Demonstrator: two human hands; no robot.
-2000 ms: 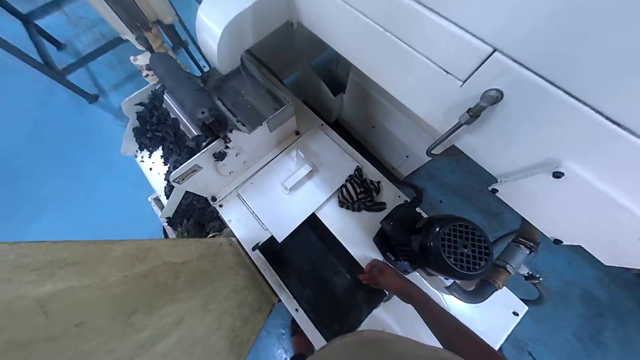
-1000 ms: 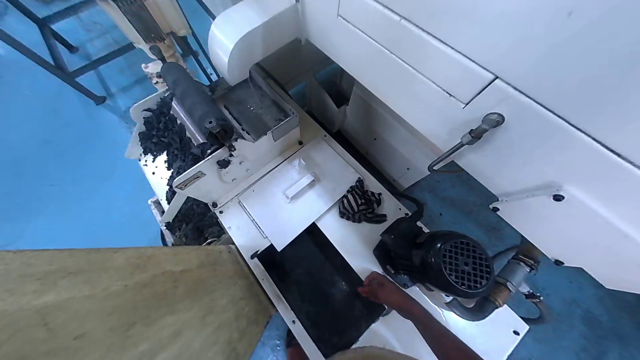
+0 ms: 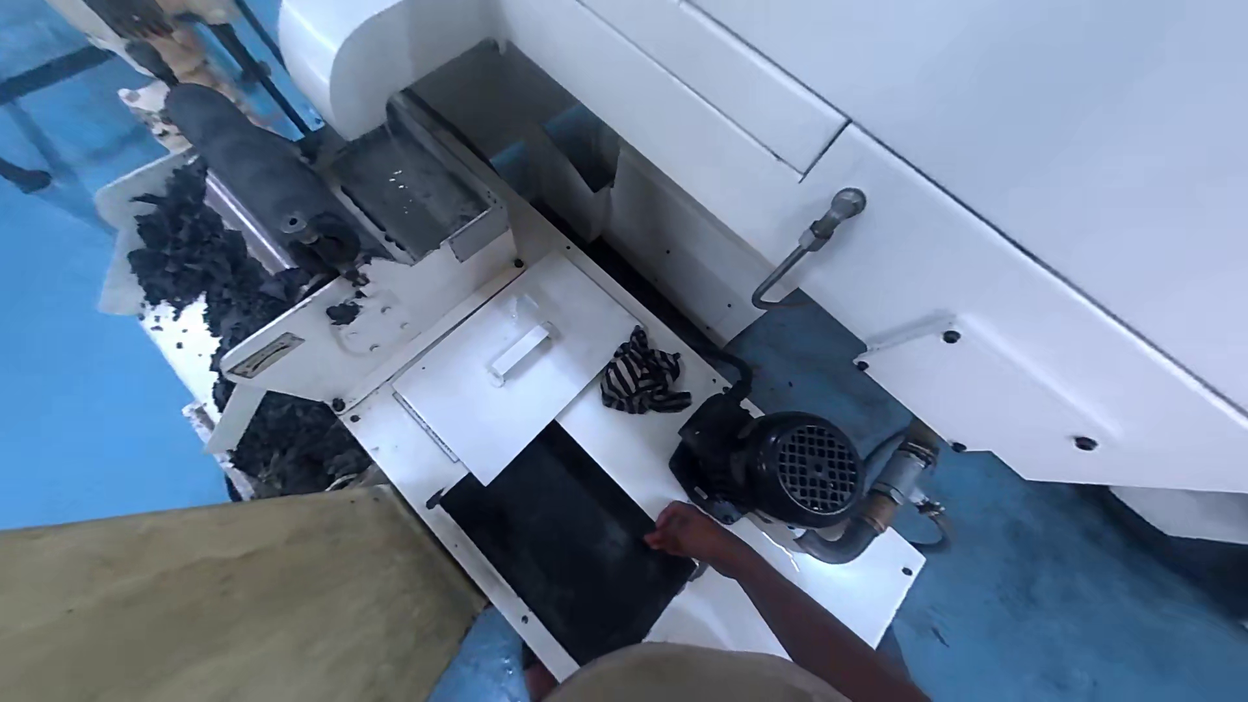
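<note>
My right hand (image 3: 685, 534) reaches in from the bottom right, fingers curled at the right rim of a dark rectangular opening in a white metal tank top (image 3: 624, 439). Whether it grips the rim or a small item is not clear. A small patch of skin (image 3: 536, 678) shows at the bottom edge, left of the tank; it may be part of my left hand, but its grip is hidden. A white lid (image 3: 468, 400) with a bar handle lies beyond the opening. Right of the lid is a crumpled black-and-white striped cloth (image 3: 643, 377), and nearer my right hand a black motor (image 3: 809, 468).
A dark roller (image 3: 244, 166) and metal tray (image 3: 409, 195) stand at the upper left, beside heaped dark shavings or sludge (image 3: 292, 439). A large white machine housing (image 3: 1024, 195) with a bent pipe fills the upper right. A tan panel or sheet (image 3: 195, 595) covers the lower left.
</note>
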